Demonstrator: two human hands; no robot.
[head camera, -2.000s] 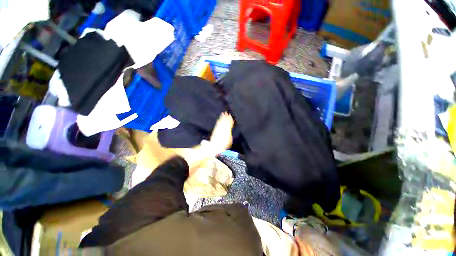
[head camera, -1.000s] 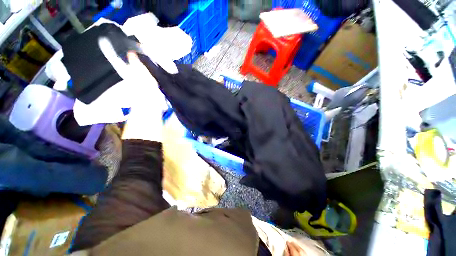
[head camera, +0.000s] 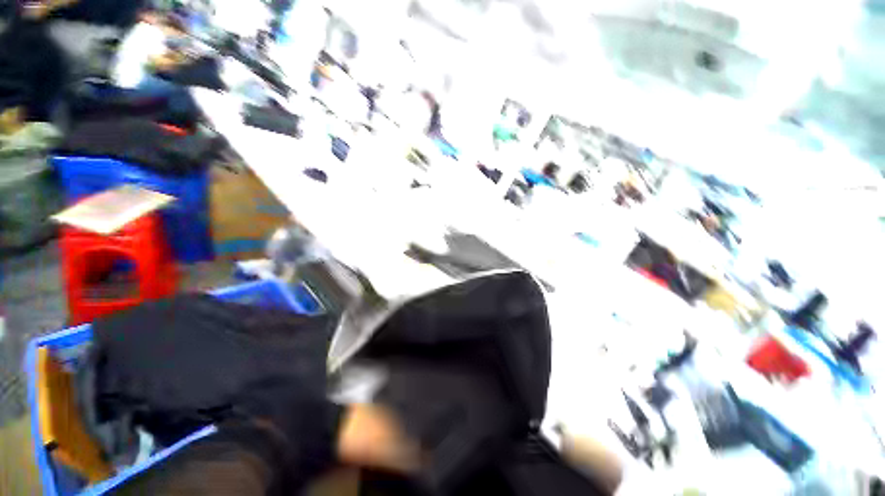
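Note:
A large black cloth piece with a pale curved band along its upper edge is lifted in front of me, over the white table's near edge. My left hand is blurred at the cloth's lower left and grips it. My right hand is blurred at the cloth's lower right; its fingers are too unclear to tell their grip. More black cloth hangs over the blue crate at left.
The long white table runs diagonally, with scattered small items and a red item. The blue crate is at lower left. A red stool with a pale board on top stands behind it. A person's arm shows far upper left.
The view has swung right from the floor to the table. My left hand has moved from the cloth pile to the lifted black cloth. My right hand has come into view.

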